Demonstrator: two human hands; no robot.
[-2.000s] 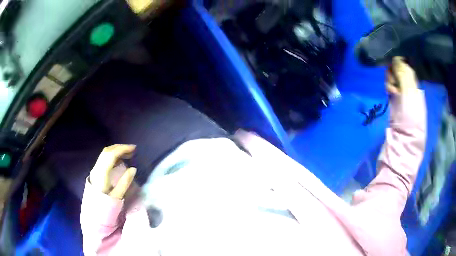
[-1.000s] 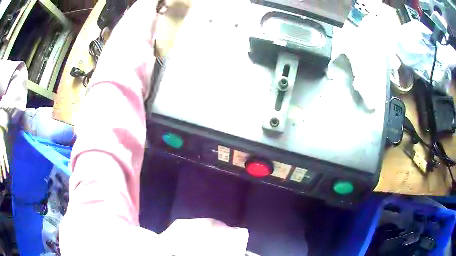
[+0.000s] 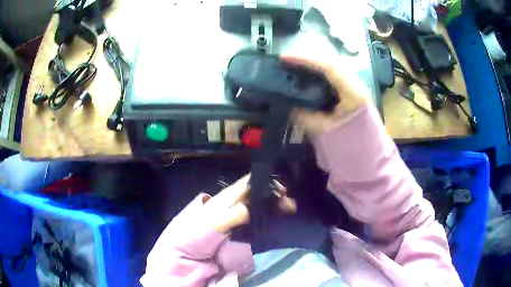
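Observation:
My right hand (image 3: pixel 336 84) holds the black head of a corded appliance (image 3: pixel 280 81) over the front part of the press machine base (image 3: pixel 179 73). A dark strap-like part hangs from the head, in front of the machine. My left hand (image 3: pixel 238 204) is closed around the lower end of this dark part, below the red emergency stop (image 3: pixel 252 136). The image is blurred there, so the exact grip and the cord are unclear. The fixture bracket (image 3: pixel 261 35) shows just behind the appliance head. One green start button (image 3: pixel 156 132) shows at the left; the other is hidden.
Corded black units and coiled cables (image 3: pixel 73 84) lie on the wooden bench (image 3: pixel 106 137) left of the machine. A black unit (image 3: pixel 382 64) and a black adapter (image 3: pixel 436 51) lie to its right. Blue bins (image 3: pixel 101 224) with black corded units stand at both sides below the bench.
The view has swung back to face the machine squarely. My left arm, earlier stretched across its left side, is back low in front. My right hand has come into view with an appliance.

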